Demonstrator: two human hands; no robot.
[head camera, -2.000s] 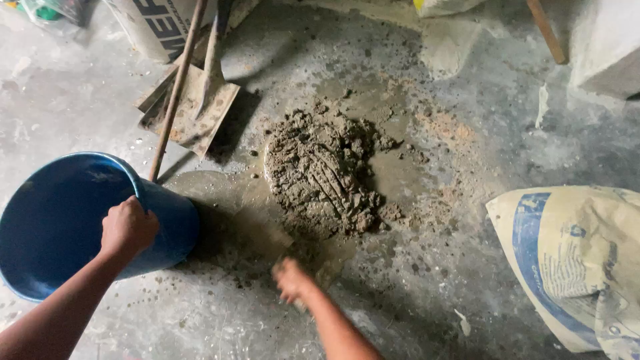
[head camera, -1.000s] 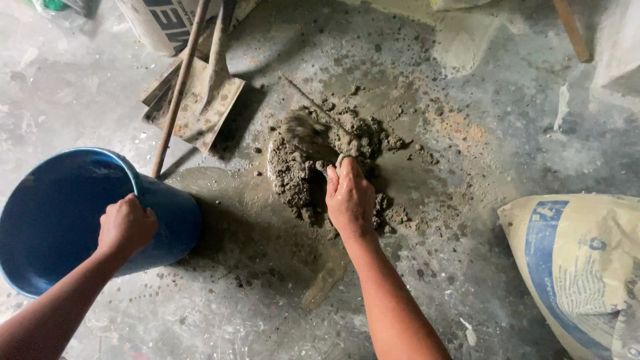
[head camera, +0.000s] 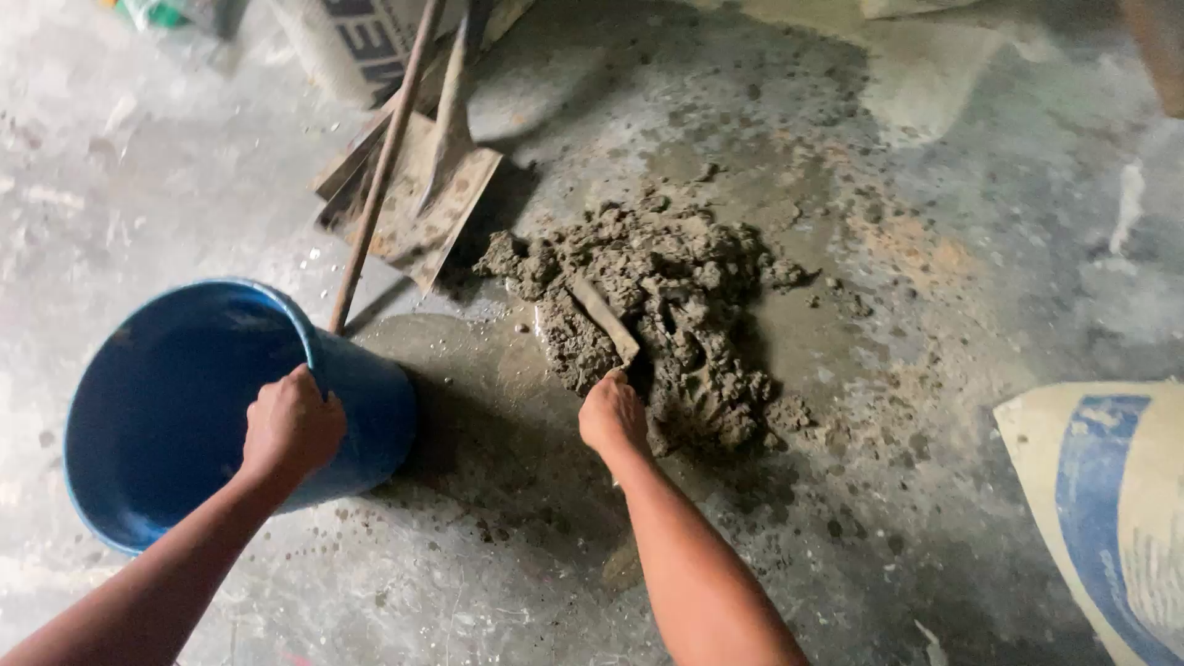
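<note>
My left hand (head camera: 294, 424) grips the rim of a blue plastic bucket (head camera: 375, 416), which is tilted with its mouth toward the left. Nothing shows inside its dark interior. A heap of wet mortar (head camera: 703, 305) lies on the concrete floor to the bucket's right. My right hand (head camera: 614, 413) is closed on the handle of a trowel (head camera: 603, 319) at the heap's lower left side. The trowel's blade is seen nearly edge-on against the mortar, and my fingers hide most of its handle.
Behind the bucket, a mortar-stained shovel (head camera: 444, 199) rests on the floor with a thin rod (head camera: 388, 166) crossing in front. A printed sack (head camera: 333, 46) stands at the upper left. Another sack, cream and blue (head camera: 1101, 481), lies at the right. Wet splatters surround the heap.
My right hand has moved from below the heap onto it, then to its lower left side. The mortar's shape has changed and its surface is more broken. My left hand has stayed on the bucket rim.
</note>
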